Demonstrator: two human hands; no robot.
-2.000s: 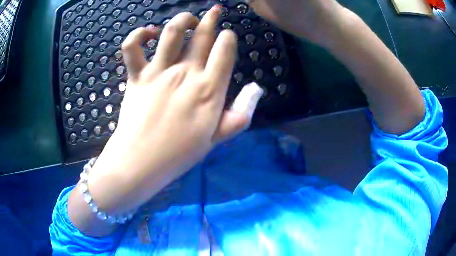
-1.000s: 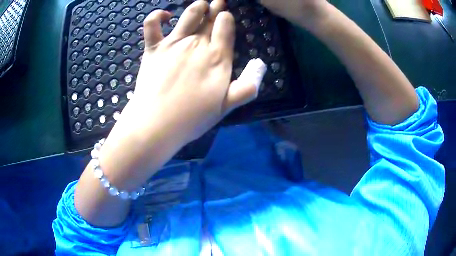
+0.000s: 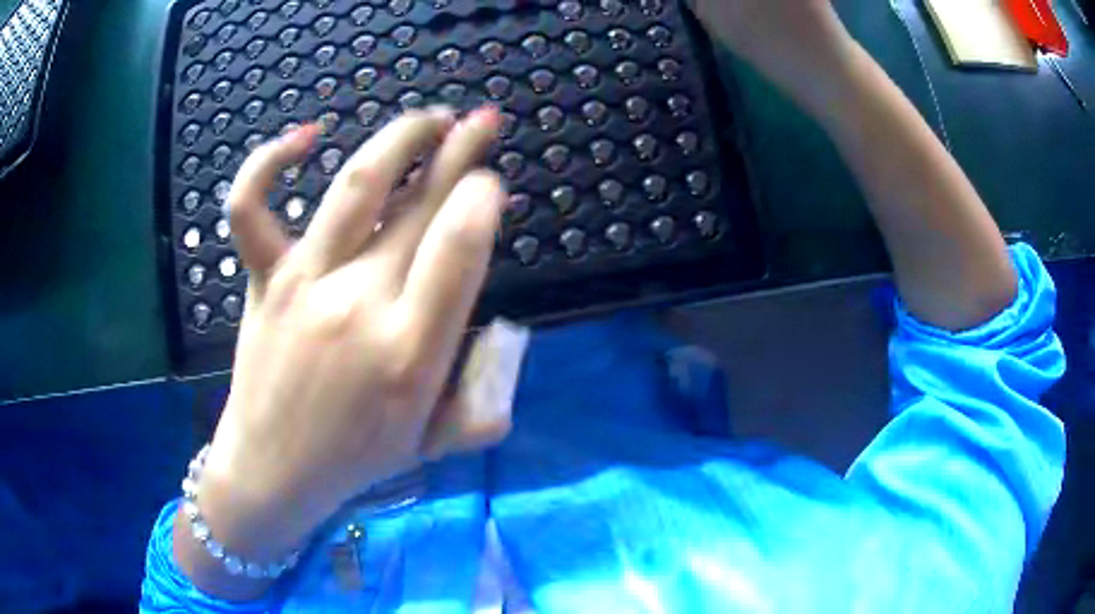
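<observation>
A large black blister tray lies flat on the bench. Its pockets hold small round silvery metal parts; a few at the left look bright white. My left hand is over the tray's lower left part, blurred, fingers spread and bent. No part shows in it, though its fingertips partly hide the pockets. Its thumb wears a whitish cover and is over the tray's near side. My right hand is at the top edge, its fingers cut off by the picture's rim.
The bench top is dark green. A second blister tray is at the far left edge. A tan flat piece and a red-orange item lie at the upper right. A beaded bracelet is on my left wrist.
My left hand has moved down and left, uncovering more pockets at the tray's middle and right. My right hand has shifted slightly right and is still mostly out of the picture.
</observation>
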